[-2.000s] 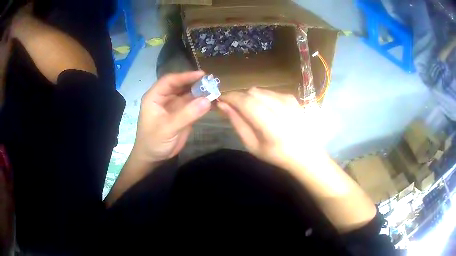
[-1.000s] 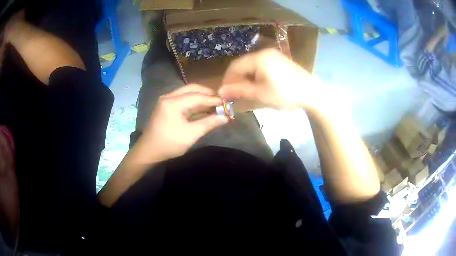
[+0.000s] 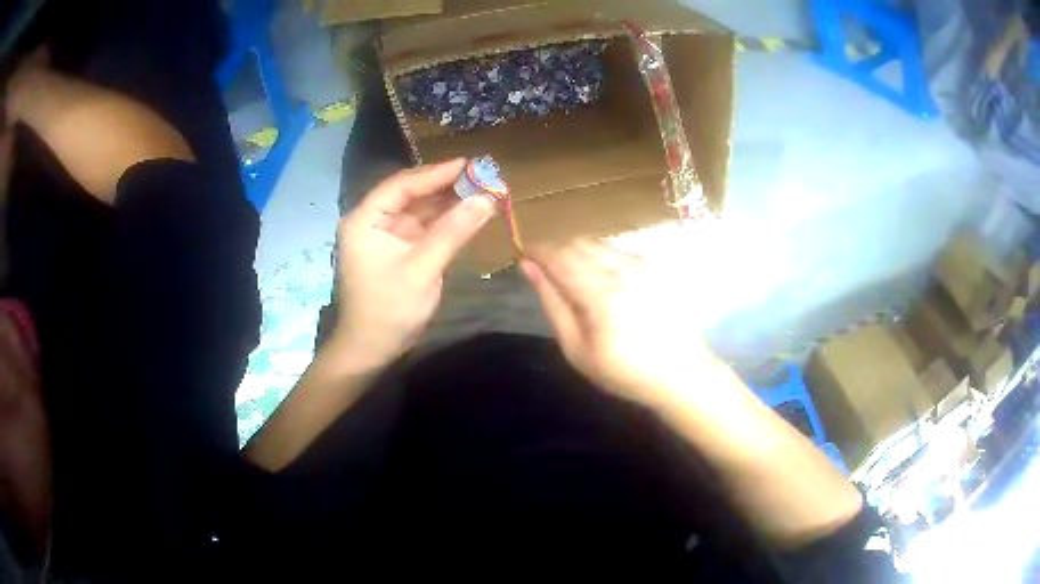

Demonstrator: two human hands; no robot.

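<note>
A small whitish-blue wired module [image 3: 479,178] is pinched between the thumb and fingers of my left hand [image 3: 399,245], in front of the open carton. Red and yellow lead wires [image 3: 510,226] loop round the module and run down to the right. My right hand [image 3: 604,308] is lower right of it and holds the wires' lower end between thumb and fingers. Strong glare whitens part of my right hand. The wires' far ends are hidden in its grip.
A large open carton [image 3: 593,143] holds many dark grey-purple pieces [image 3: 502,89], with shiny reddish tape [image 3: 671,126] at its right. Blue frames [image 3: 872,57] stand on both sides. Smaller cartons [image 3: 867,382] are at the right. Another person's bare forearm [image 3: 103,126] is at the left.
My left hand has lifted the module up and left. My right hand has moved down from above it, and the wires now stretch from the module to it.
</note>
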